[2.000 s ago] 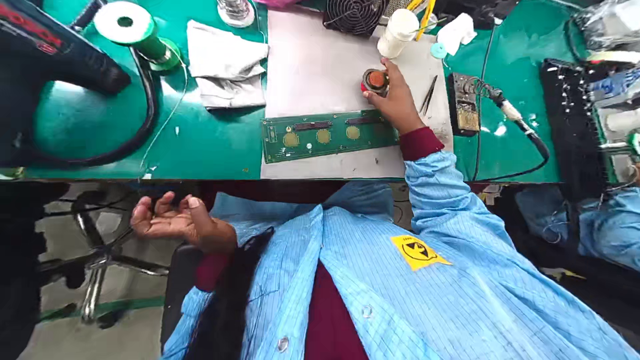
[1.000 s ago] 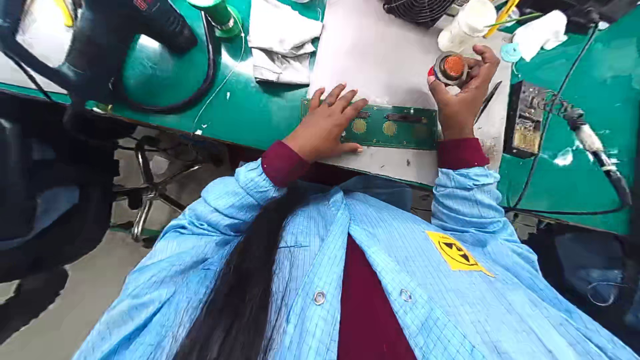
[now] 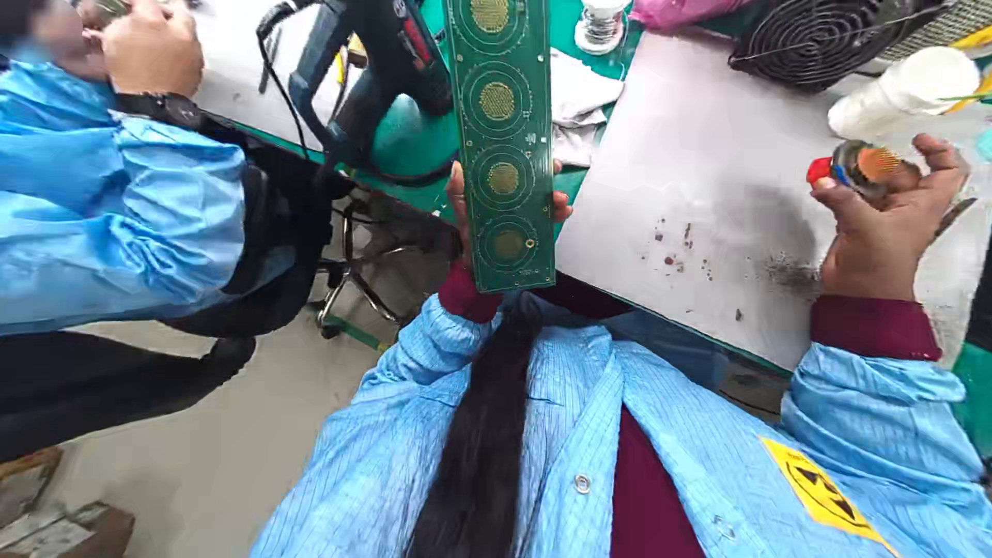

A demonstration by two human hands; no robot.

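Note:
A long green circuit board (image 3: 504, 139) with round gold-dotted pads stands raised off the bench. My left hand (image 3: 460, 203) grips it near its lower end, with fingertips showing at both long edges and the palm hidden behind. Over the right side of the pale work sheet (image 3: 682, 170), my right hand (image 3: 887, 221) holds a small round container (image 3: 856, 167) with an orange-brown top and a red part at its side. Dark crumbs lie on the sheet between the hands.
A white bottle (image 3: 903, 89) and a black fan guard (image 3: 825, 39) are at the back right. Behind the board are a white cloth (image 3: 581, 101), a solder wire spool (image 3: 601, 27) and a black power tool (image 3: 387, 70) with its cable. A co-worker's sleeve (image 3: 132, 201) is at the left.
The board lay on the sheet under my left hand one second ago; now it is lifted off and held up at the left. My right hand still holds the container. The view has swung left.

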